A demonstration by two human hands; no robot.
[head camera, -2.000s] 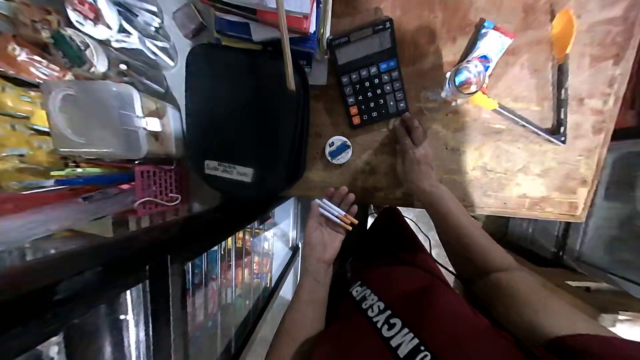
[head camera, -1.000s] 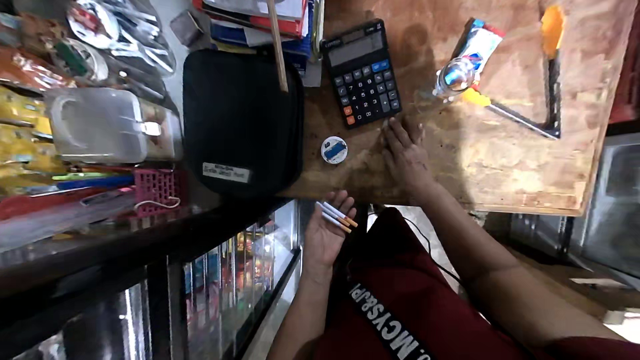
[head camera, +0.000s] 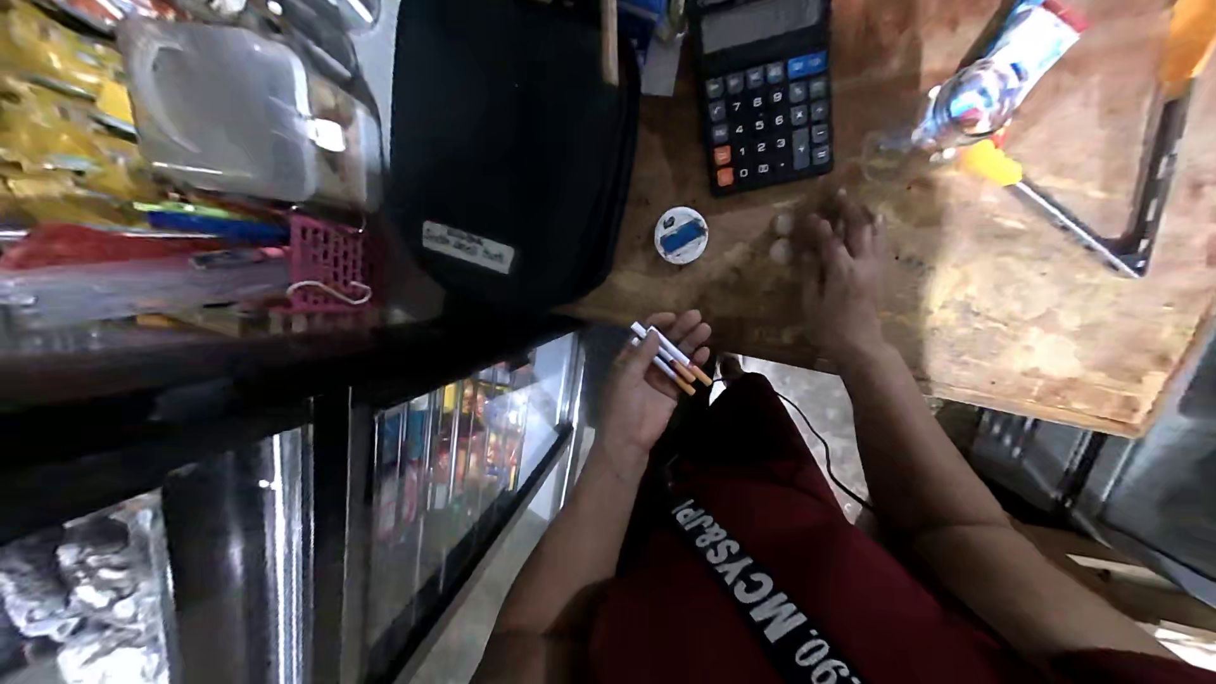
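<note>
My left hand point(head camera: 655, 380) is palm up just off the near edge of the wooden table and holds a few white cigarettes point(head camera: 668, 353) with orange filter ends, thumb across them. Palm down on the table, my right hand point(head camera: 844, 261) is slightly blurred, its fingers apart. Two small round coins point(head camera: 781, 251) lie just left of its thumb side. A black desk calculator point(head camera: 765, 119) lies above them. Between the two hands, further up, sits a round white container point(head camera: 681, 236) with a blue mark on top.
A black zip case point(head camera: 513, 142) with a label lies left of the calculator. At right are a clear plastic bottle point(head camera: 978, 100), a wrapped packet point(head camera: 1040, 43) and a folding tool with orange-yellow ends point(head camera: 1073, 218). A pink basket point(head camera: 328, 261) and clear tub point(head camera: 223, 114) stand at left, above a glass display case point(head camera: 456, 446).
My right hand has shifted from the calculator's lower corner toward the near table edge, and coins now show beside it. My left hand still holds the cigarettes.
</note>
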